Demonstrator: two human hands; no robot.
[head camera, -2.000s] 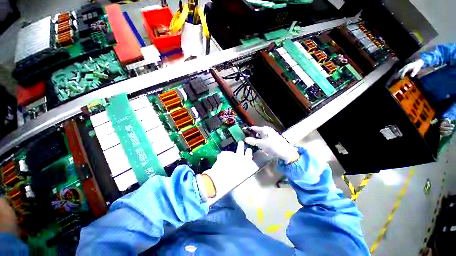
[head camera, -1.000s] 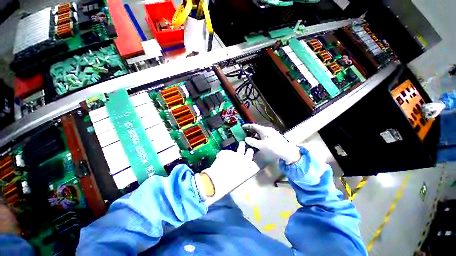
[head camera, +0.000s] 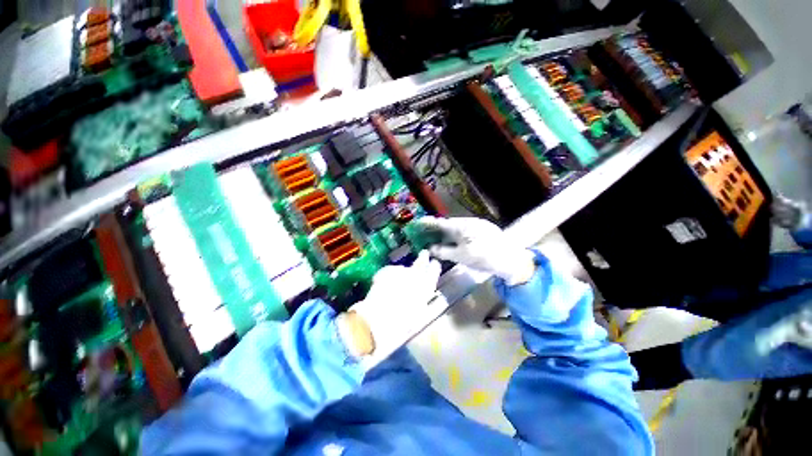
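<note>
A circuit board (head camera: 369, 272) lies in its carrier before me. Its orange-copper coils (head camera: 316, 208) stand in a line beside white blocks (head camera: 272, 227). A long green strip (head camera: 214, 233) lies across the white blocks. My right hand (head camera: 476, 247), in a white glove, is at the board's near right corner, its fingers closed around a small green piece (head camera: 429, 232), blurred. My left hand (head camera: 398, 298), also gloved, lies over the board's near edge, fingertips close to the right hand. What is under the left fingers is hidden.
A brown-red carrier bar (head camera: 142, 316) separates another board at left. More boards (head camera: 570, 102) lie further right. Beyond the rail (head camera: 258, 134) are a tray of green pieces (head camera: 133, 134) and a red bin (head camera: 283, 44). At right, an orange plate (head camera: 726, 183) stands in a black tote (head camera: 659, 240) near another person's gloved hand.
The view has shifted slightly. My right hand and the small green piece have moved a little right relative to the board. My left hand stays at the edge. The other person's arms have moved lower.
</note>
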